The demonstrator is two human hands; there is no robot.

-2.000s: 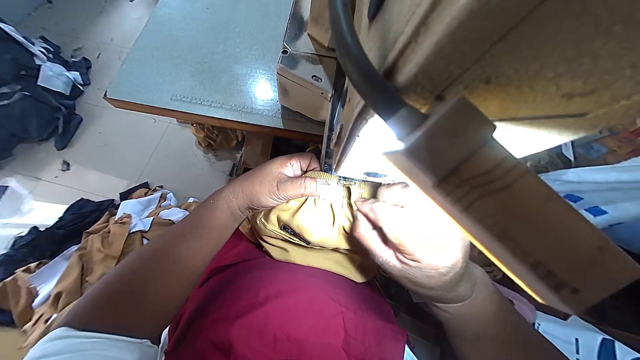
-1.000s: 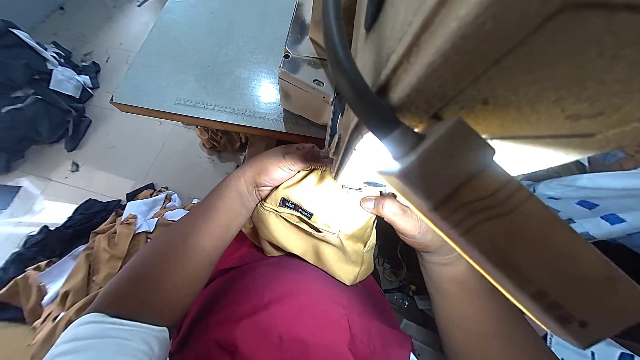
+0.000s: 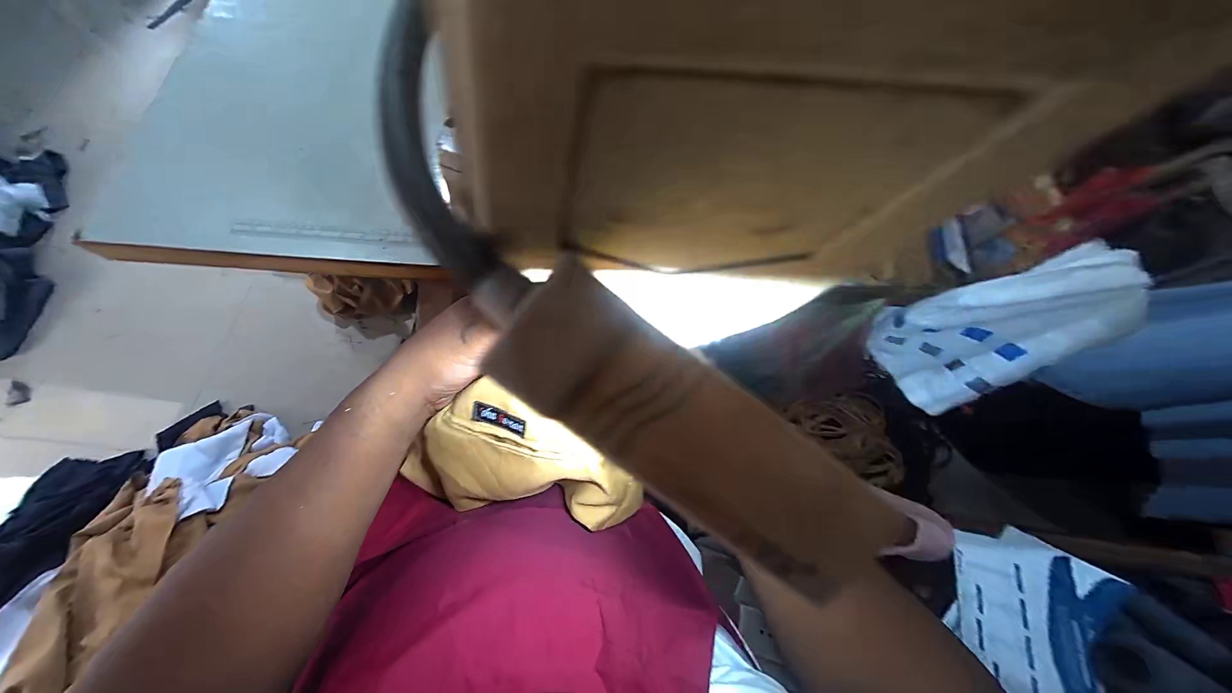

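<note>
A yellow fabric garment piece point(image 3: 539, 467) with a small dark sewn label hangs over my lap, below the head of a sewing machine point(image 3: 751, 164). My left hand point(image 3: 462, 351) is at the upper left edge of the yellow fabric; its fingertips are hidden behind the machine's cable and lamp. A long brown lamp housing point(image 3: 693, 433) crosses the view and hides my right hand; only the right forearm shows below it. Bright light shines under the machine head, and the needle area is hidden.
A pale tabletop point(image 3: 260, 144) with a ruler point(image 3: 327, 232) on it lies at upper left. Brown, white and black cloth pieces point(image 3: 202, 472) are heaped at left. At right are a white cloth with blue squares point(image 3: 1011, 327) and a bundle of brown cords point(image 3: 852, 433).
The view has shifted, and the lamp housing now covers my right hand, which showed at the fabric's right edge before. The yellow fabric's lower edge has bunched up.
</note>
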